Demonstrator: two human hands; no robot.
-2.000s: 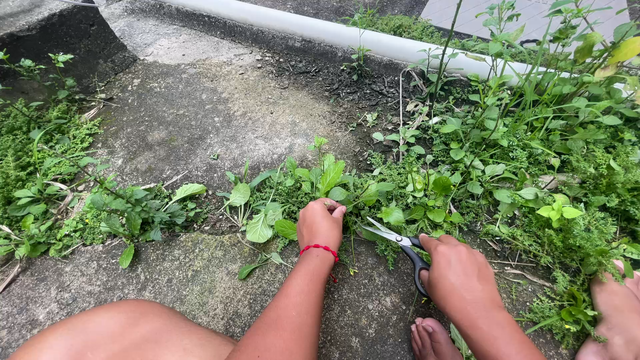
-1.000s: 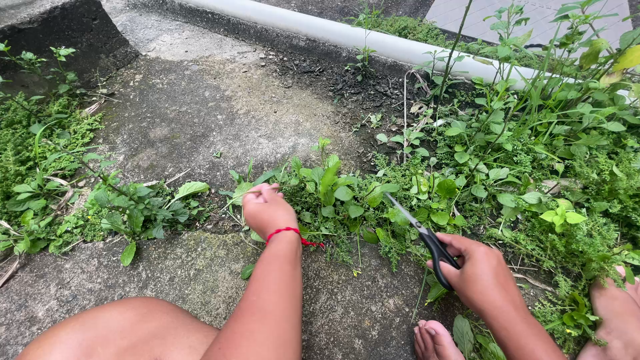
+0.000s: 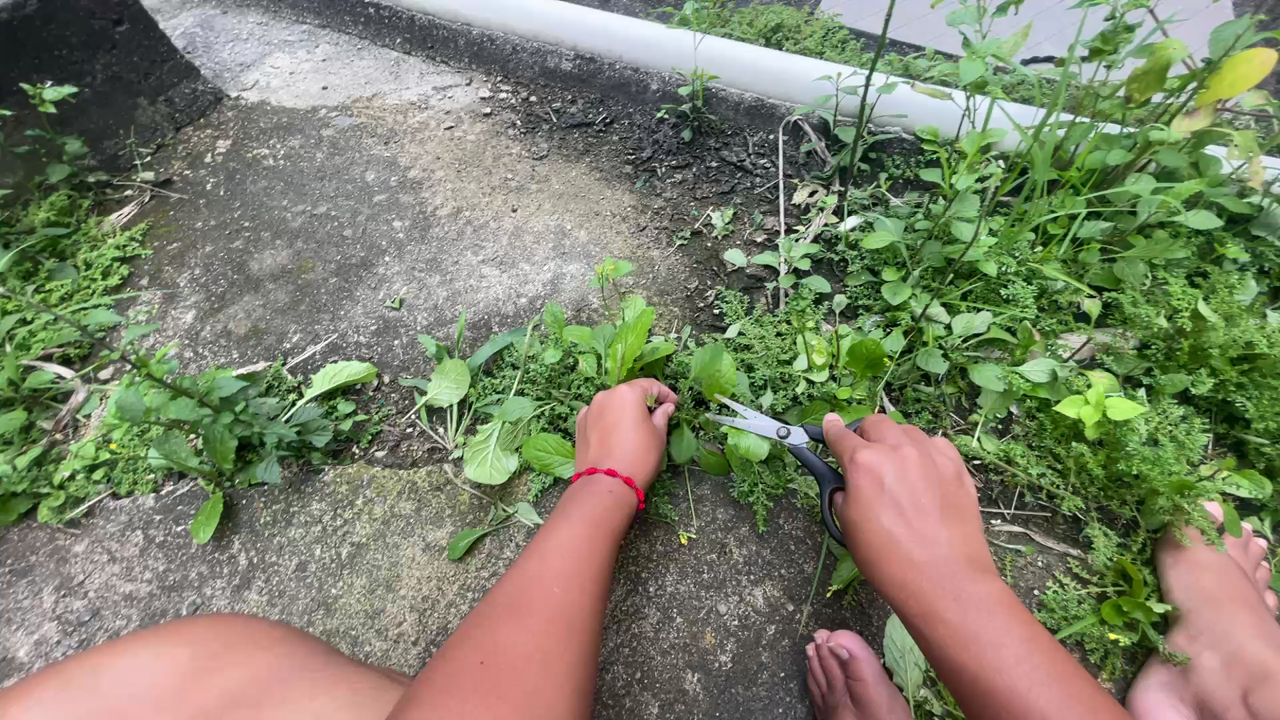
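My left hand (image 3: 625, 430), with a red braided cord bracelet (image 3: 612, 478) at the wrist, is closed among the weeds at the middle of the view; a bit of green plant shows at its fingertips. To its right, my right hand (image 3: 900, 490) holds scissors (image 3: 785, 430) with black handles. Their blades are parted and point left, toward my left hand, over broad green leaves. A leafy plant (image 3: 625, 340) rises just beyond my left hand. Limp broad leaves (image 3: 490, 453) lie to the left of it on the plant strip.
Rough concrete (image 3: 330, 230) spreads beyond the weeds, with a concrete block (image 3: 100, 80) at upper left. A white pipe (image 3: 620, 45) crosses the back. Taller weeds (image 3: 1000, 260) grow thickly at right. Bare feet (image 3: 855, 680) and a bare knee (image 3: 210, 665) are at the lower edge.
My left hand has moved right from the leaves at left, where it was one second ago. My right hand has come left with the scissors, whose blades now stand wider apart.
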